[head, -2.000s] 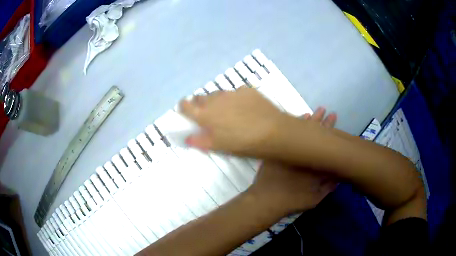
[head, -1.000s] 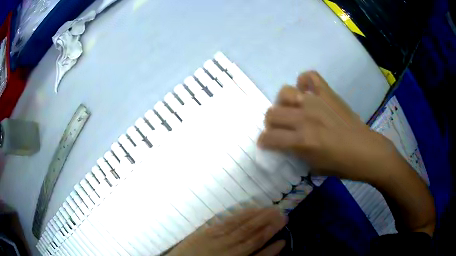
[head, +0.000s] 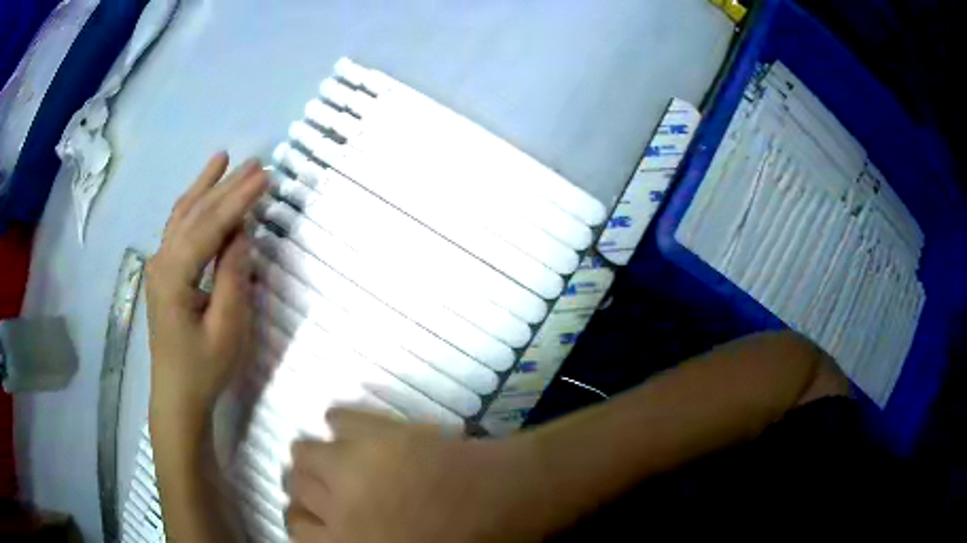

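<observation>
A row of slim white rods [head: 424, 223] lies side by side on the pale table, rounded ends toward the lower right and dark-slotted ends toward the upper left. My left hand [head: 201, 281] is at the slotted ends, left of the row, fingers apart and holding nothing visible. My right hand [head: 382, 477] is over the lower part of the row, blurred, with its fingers curled down on the rods. Its palm is hidden, so I cannot tell whether it holds anything. Glare washes out the rods between the hands.
3M strips [head: 649, 186] lie along the near table edge. A blue bin [head: 726, 284] holding white rods is at the right. A steel ruler [head: 115, 382], a squat bottle [head: 40, 353], crumpled white material [head: 90, 154], a blue tray [head: 48, 127] and something red [head: 13, 286] are at the left.
The view has shifted right, bringing the bin of rods into sight. My left hand has moved from the rounded ends to the slotted ends. My right hand has moved down and left across the row.
</observation>
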